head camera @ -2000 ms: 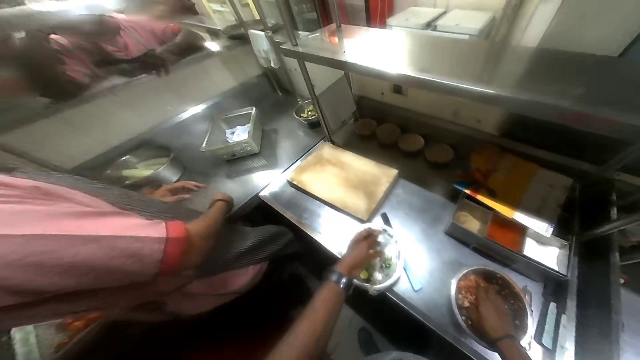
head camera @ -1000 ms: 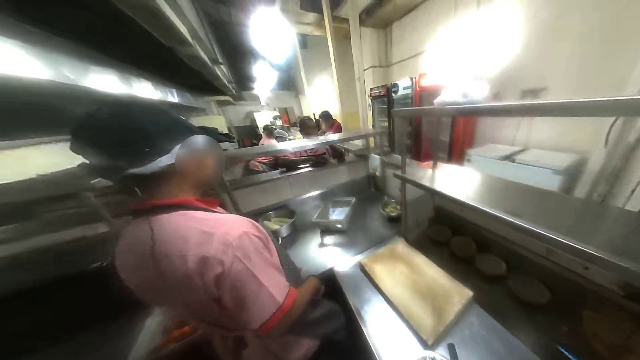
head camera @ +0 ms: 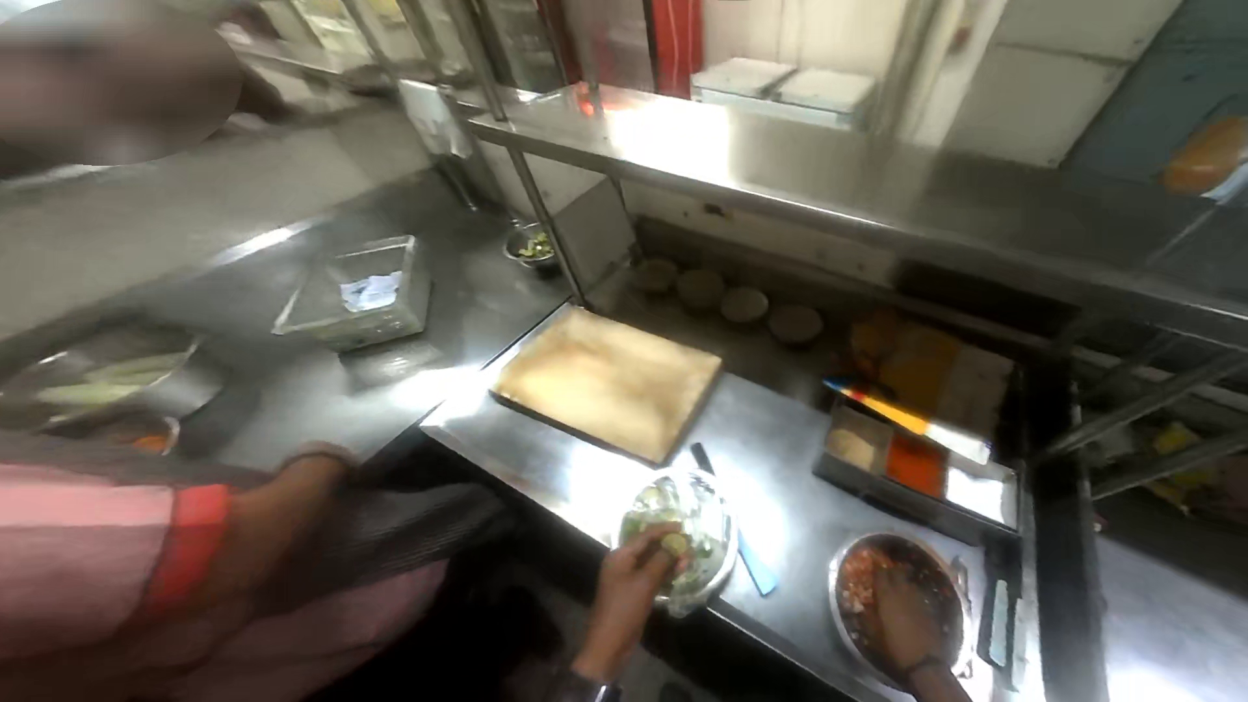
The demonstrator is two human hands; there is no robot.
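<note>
My left hand [head camera: 639, 575] holds a cut lime half [head camera: 675, 544] between fingers and thumb, over a white bowl [head camera: 729, 556] at the counter's front edge, lined with clear plastic and holding green pieces. My right hand [head camera: 902, 619] reaches into a round steel bowl [head camera: 837, 609] of reddish chopped mixture; its fingertips are partly sunk, so whether they grip anything is hidden. A knife or spatula with a blue blade [head camera: 756, 567] and black handle lies behind the white bowl. A wooden board [head camera: 609, 380] on a dark tray lies farther back.
A steel spice box [head camera: 916, 492] with several compartments stands behind the steel bowl. Small round bowls [head camera: 744, 305] are under the steel shelf [head camera: 829, 180]. On the left counter are a clear container [head camera: 380, 322] and a bowl of green vegetables [head camera: 185, 390]. A co-worker's arm [head camera: 292, 507] is close by at left.
The view swung up and left, then came back down. Both my hands, out of sight one second ago, show again; my left now holds a lime half over the white bowl.
</note>
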